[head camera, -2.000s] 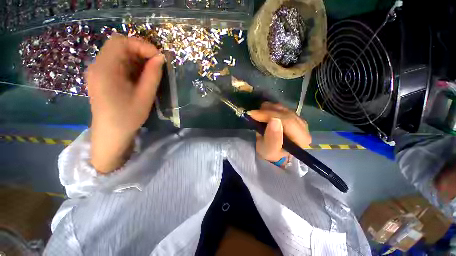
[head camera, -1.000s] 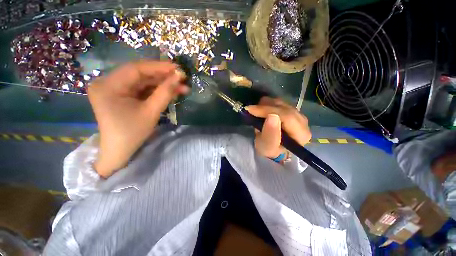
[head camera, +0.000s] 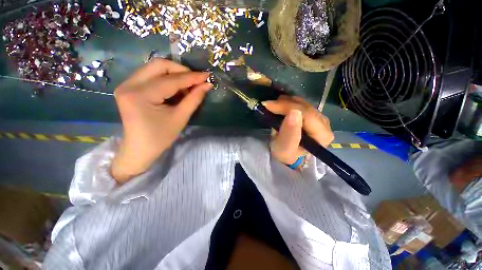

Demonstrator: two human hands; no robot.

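Note:
My left hand [head camera: 158, 108] pinches a small dark and silvery component [head camera: 213, 80] between thumb and fingertips, above the green mat. My right hand [head camera: 301, 129] holds the black soldering iron [head camera: 330, 159] like a pen. Its brass-coloured collar and thin shaft point up and left, with the tip close to the component; whether they touch cannot be told. A loose pile of white and gold slivers [head camera: 185, 23] lies just behind. A pile of reddish components [head camera: 42, 45] lies at the far left. An amber flake [head camera: 259, 77] lies beside the iron's shaft.
A thick tan ring [head camera: 277, 37] holding silver metal wool [head camera: 313, 29] stands behind my right hand. A black fan with a round wire guard [head camera: 388, 68] stands at the right. A person's sleeve [head camera: 438, 163] and cardboard boxes [head camera: 417, 211] show at the lower right.
My left hand has moved right from near the piles, and its fingertips are now at the iron's tip. My right hand and the iron have barely moved. The view has shifted slightly.

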